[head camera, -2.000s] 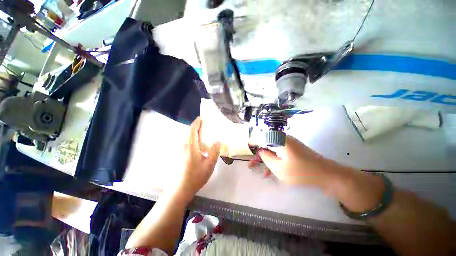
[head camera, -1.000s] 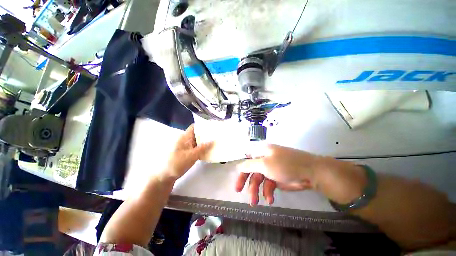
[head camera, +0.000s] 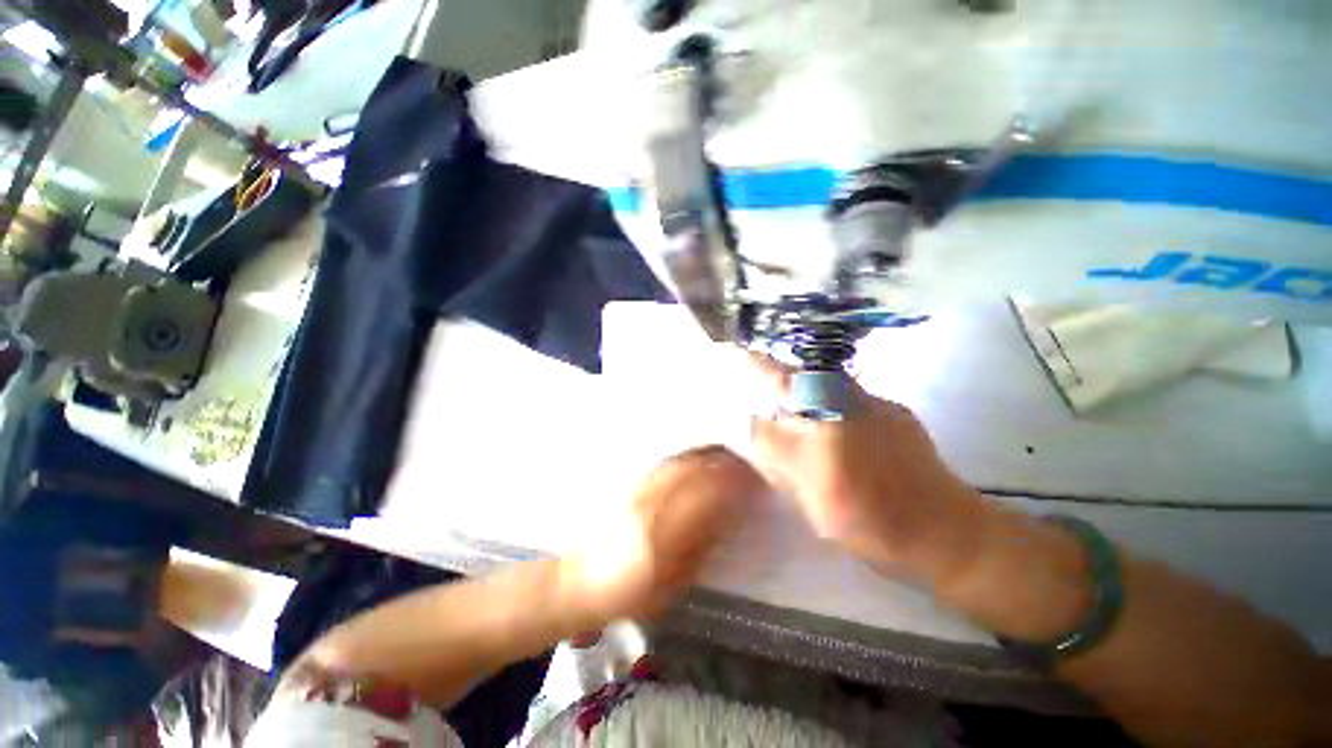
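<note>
A cream pocket bag piece (head camera: 650, 351) lies on the white bed, left of the needle area; its outline is washed out by glare. A dark navy garment panel (head camera: 373, 292) is draped to its left. My right hand (head camera: 855, 460) is at the presser foot area, behind the thread tension dial (head camera: 818, 392); its fingertips are partly hidden. My left hand (head camera: 694, 519) is curled near the front edge, just left of my right hand, and blurred. Whether either hand grips the cloth cannot be told. The take-up lever guard (head camera: 687, 205) stands above the needle area.
The machine head (head camera: 1169, 88) with its blue stripe spans the top. Folded spare cream pieces (head camera: 1154, 358) lie on the right. The ribbed grey edge (head camera: 818, 655) runs along the front. A grey machine part (head camera: 146, 333) stands at left, with dark cloth below the table edge.
My left hand has moved right and towards the front edge, off the cream piece's left side, and curled up. My right hand has moved in closer behind the tension dial. The camera view has shifted.
</note>
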